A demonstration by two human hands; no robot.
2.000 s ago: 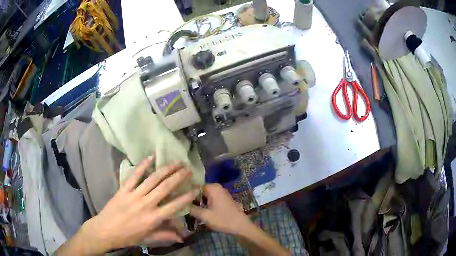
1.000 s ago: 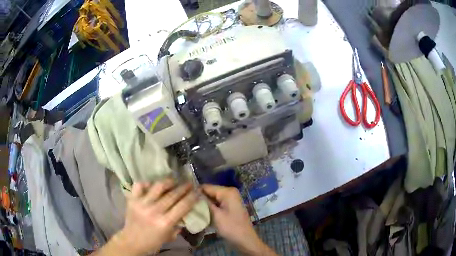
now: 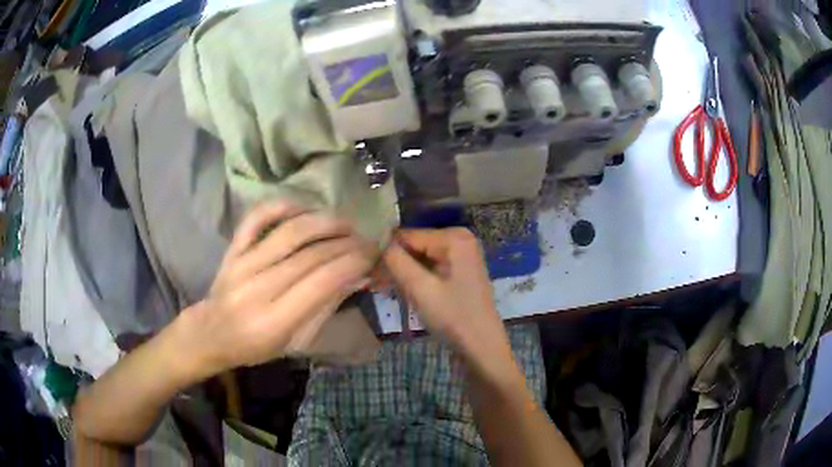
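The pale green fabric part lies left of the overlock machine, its edge running down beside the shiny presser foot area. My left hand lies over its lower part, fingers bent and pressing on the cloth. My right hand pinches the cloth's edge between thumb and finger, just below the needle area. The grey-brown garment is bunched at the left, and part of it hangs below my left hand. The fingertips of both hands are close together and slightly blurred.
A blue scrap tray with trimmings sits right of my right hand. Red-handled scissors lie on the white table. Green-grey strips hang at the right. Dark cloth lies below the table edge. Checked cloth covers the lap.
The view has moved lower and closer, so the machine sits higher. My hands have drawn nearer to each other at the cloth's edge. The green cloth's lower end is now mostly behind my left hand.
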